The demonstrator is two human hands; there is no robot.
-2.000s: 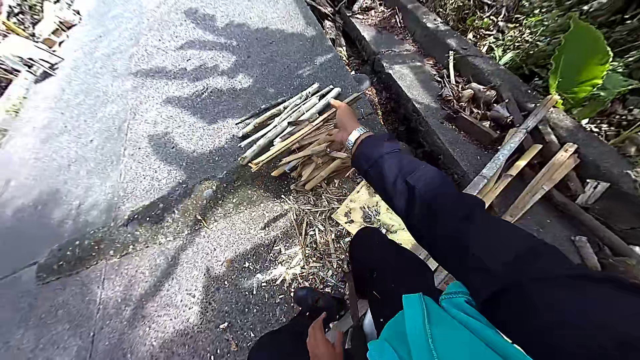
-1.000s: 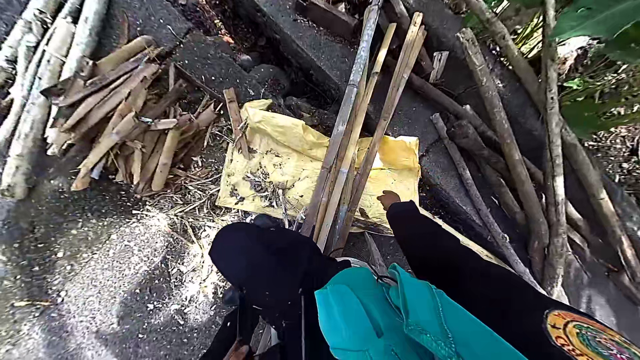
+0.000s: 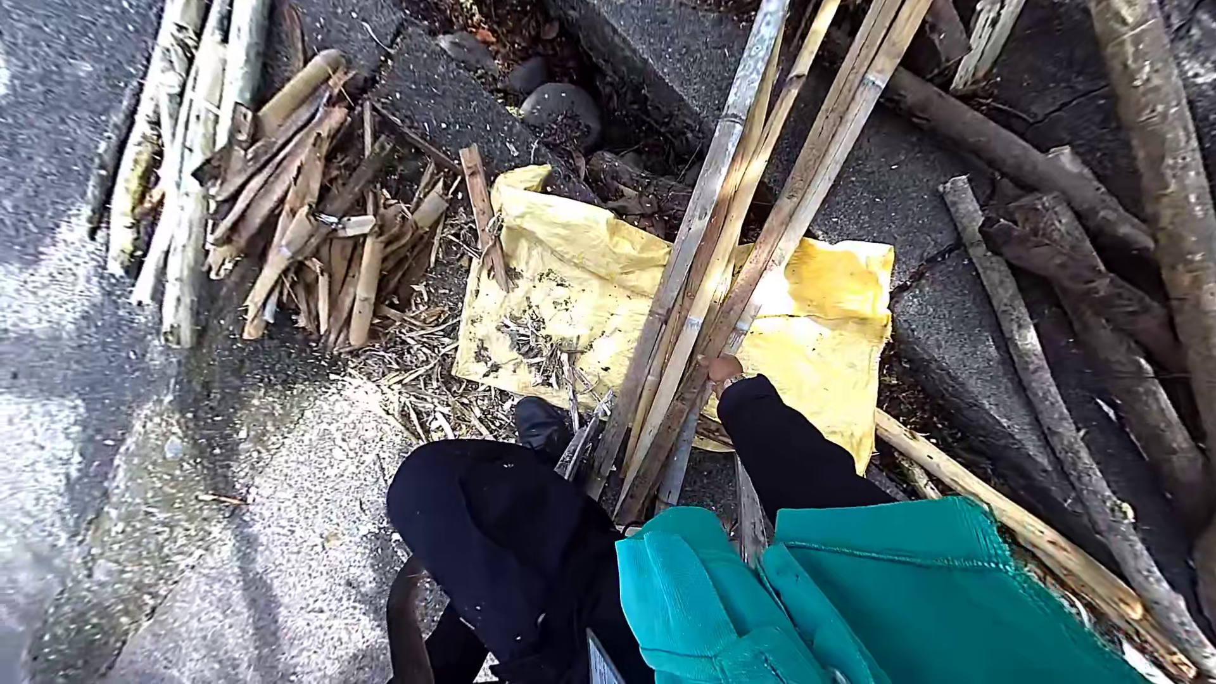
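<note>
Long split bamboo strips [image 3: 698, 237] lean diagonally beside my dark-clad knee, over a flattened yellow sack [image 3: 817, 351]. My right hand [image 3: 724, 369], in a dark sleeve with something at the wrist, is closed at the right edge of these strips, its fingertips partly hidden. Wood chips and debris [image 3: 537, 342] lie on the left part of the sack, where a short wood piece [image 3: 484, 214] rests across its edge. My left hand is out of view. Near the bottom edge, a small part of a flat grey piece [image 3: 600, 660] shows beside my leg.
At the upper left lies a pile of short split wood [image 3: 313, 199] beside longer pale poles [image 3: 195, 161]. Thick branches [image 3: 1045, 380] lie along the right over concrete slabs. Stones [image 3: 560, 109] sit in a gap at the top. My black shoe [image 3: 541, 426] is near the sack's lower edge.
My right hand has left the pile of split wood, where it was two seconds ago, and moved to the long bamboo strips. My left hand has gone out of view. The view has swung right.
</note>
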